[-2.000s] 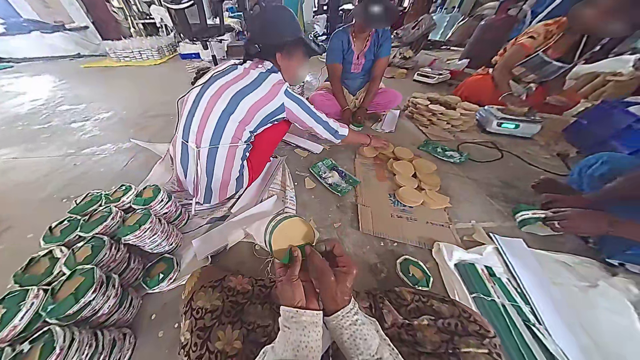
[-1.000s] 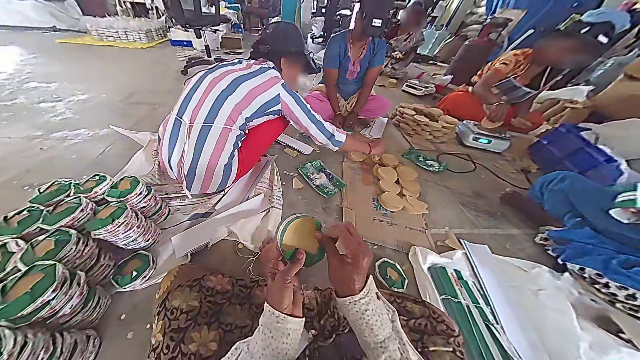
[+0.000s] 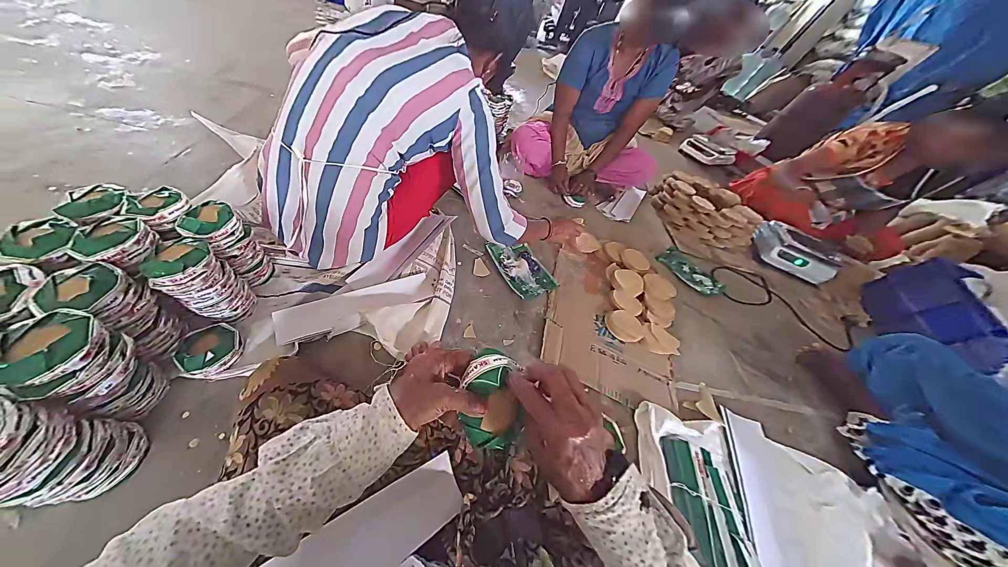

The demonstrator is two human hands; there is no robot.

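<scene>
Between my two hands is a round packet in green printed wrapper (image 3: 490,378), with a tan disc partly showing at its lower part. My left hand (image 3: 437,384) grips its left edge between thumb and fingers. On the opposite side, my right hand (image 3: 557,421) has its fingertips on the packet's edge. A patterned cloth (image 3: 311,405) covers my lap beneath them, and a white paper sheet (image 3: 394,512) lies across it. Partly hidden behind my right hand, another green-wrapped packet (image 3: 613,433) rests on the floor.
Stacks of green-topped round packets (image 3: 118,307) stand at left. Tan discs (image 3: 630,291) lie on a cardboard sheet (image 3: 579,339) ahead. A co-worker in a striped shirt (image 3: 370,134) reaches to them. Green wrapper strips (image 3: 705,496) lie at right, near a digital scale (image 3: 795,252).
The green wrapper now covers more of the tan disc in my hands. My right hand has come in against the packet's right side. A white paper sheet now shows on my lap.
</scene>
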